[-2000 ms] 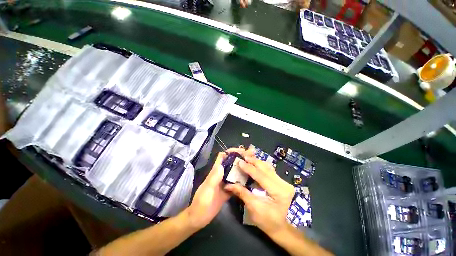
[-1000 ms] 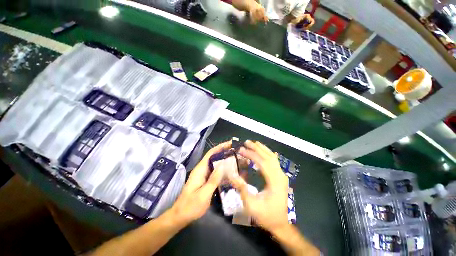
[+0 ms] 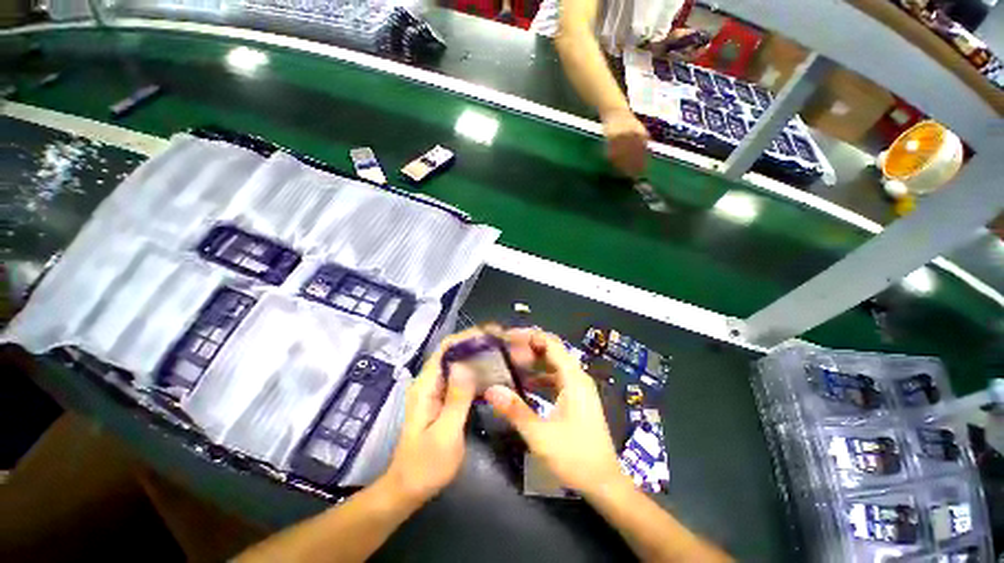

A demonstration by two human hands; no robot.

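Note:
Both my hands hold a part-assembled phone (image 3: 486,368), a dark housing with a pale rectangle inside, above the dark bench. My left hand (image 3: 432,427) grips its left side, thumb on the pale face. My right hand (image 3: 567,423) holds its right side and lower part, thumb near the pale face. Fingers hide much of the phone. Blue-and-white boards (image 3: 646,451) lie on the bench right of my hands, with another board (image 3: 628,357) beyond them. The housing tray (image 3: 88,247) on the left carries dark housings (image 3: 344,421) on white ribbed foam liner.
Clear stacked board trays (image 3: 787,440) stand at the right. The green conveyor belt (image 3: 528,181) runs beyond the bench, with two phones (image 3: 428,163) near my side. A white frame post (image 3: 848,275) slants at right. Across the belt are a person's arm (image 3: 595,77), another housing tray and an orange fan (image 3: 923,154).
The phone has tilted in my hands, its pale face now turned more towards me. The person across has reached onto the belt at a dark item there.

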